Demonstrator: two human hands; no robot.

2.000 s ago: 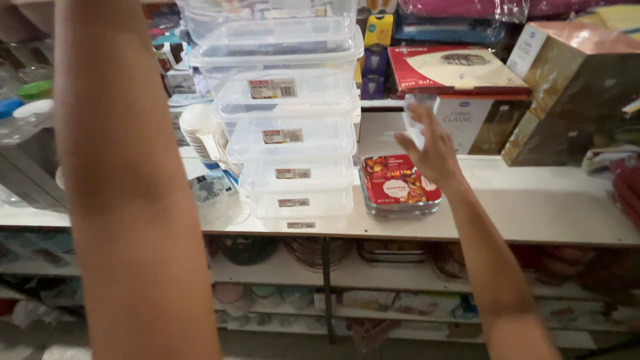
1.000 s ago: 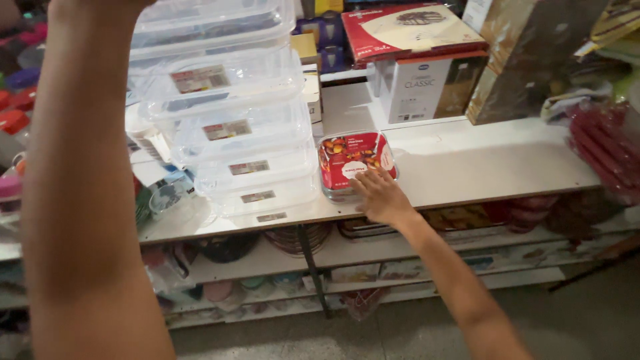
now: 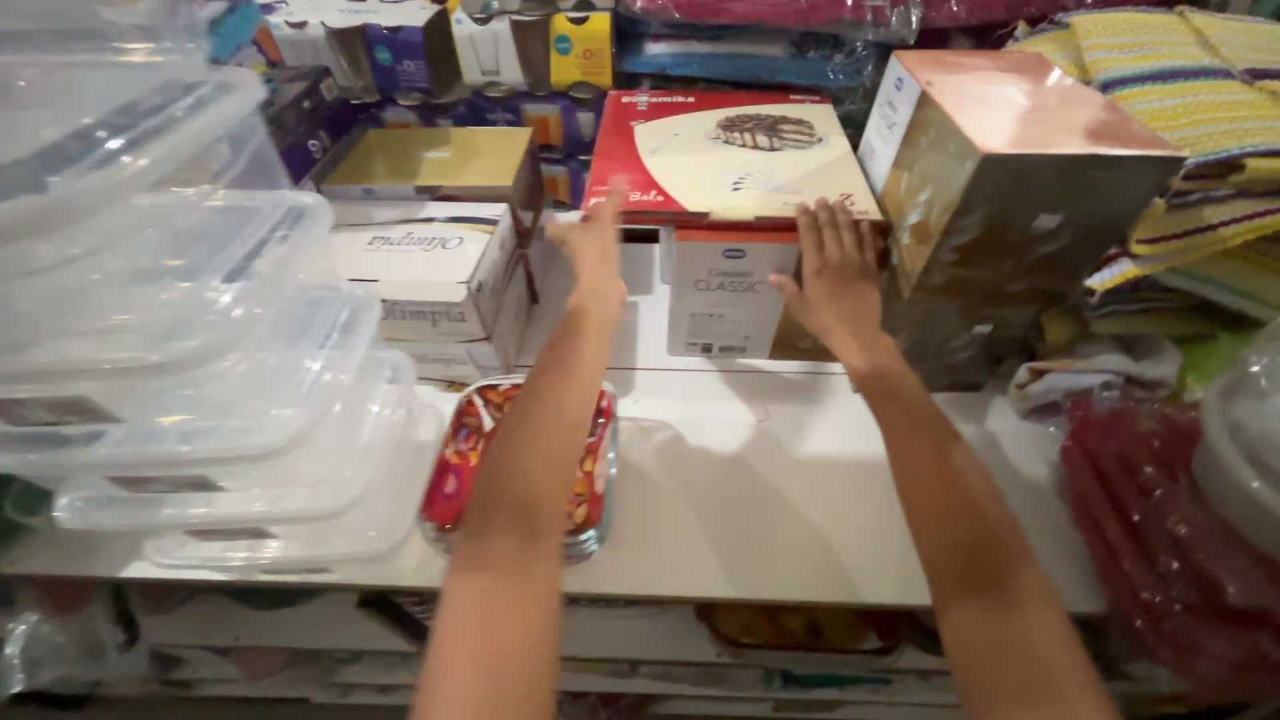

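A flat red and cream cake-set box (image 3: 735, 155) lies on top of a white and brown carton (image 3: 730, 295) at the back of the white shelf. My right hand (image 3: 835, 275), fingers spread, is at the flat box's front edge near its right corner. Blurred, my left hand (image 3: 595, 250) is at or just beside the box's left front corner; whether it touches cannot be told. Neither hand is closed around anything. Below my left forearm, which partly hides it, a rectangular glass dish with a red printed sleeve (image 3: 465, 455) sits on the shelf.
Stacked clear plastic containers (image 3: 200, 340) stand at the left, beside white cartons (image 3: 420, 260). A tall copper-coloured box (image 3: 1010, 170) stands right of the flat box. Striped yellow textiles (image 3: 1190, 90) and a red plastic-wrapped bundle (image 3: 1130, 520) are at the far right. Lower shelves hold more dishes.
My right hand has left the glass dish and moved to the flat red box. My left hand, out of view before, now reaches to the same box. The view has shifted closer.
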